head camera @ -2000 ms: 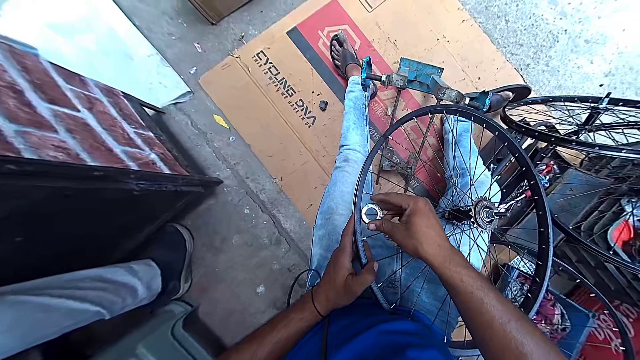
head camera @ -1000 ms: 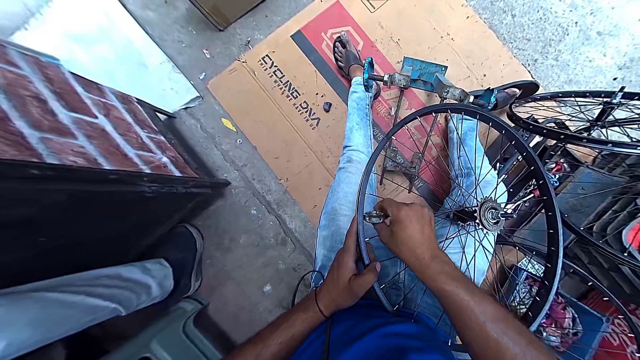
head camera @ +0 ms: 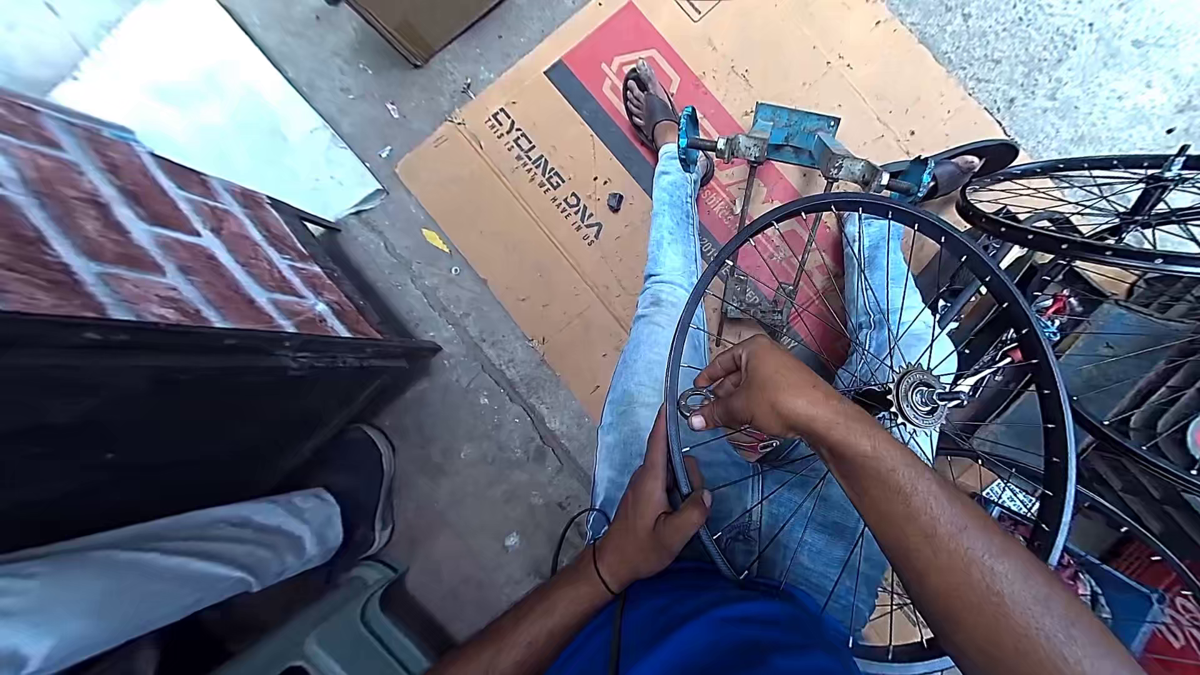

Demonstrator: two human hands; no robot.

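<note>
A black spoked bicycle wheel lies across my lap, its hub with a freewheel sprocket at the right. My left hand grips the near left part of the rim, thumb on the inner side. Between the thumb and fingers of my right hand is a round metal spoke wrench, held at the inner edge of the rim near a spoke end. Beyond the wheel, a blue metal truing stand lies between my feet.
Flattened cardboard covers the floor ahead. More bicycle wheels are piled at the right. At the left stand a brick-patterned black counter and a grey plastic stool; another person's shoe is beside them.
The round tool in my right hand has turned: its face showed two seconds ago, it looked edge-on one second ago, and its ring shows again now. My left hand stays on the rim.
</note>
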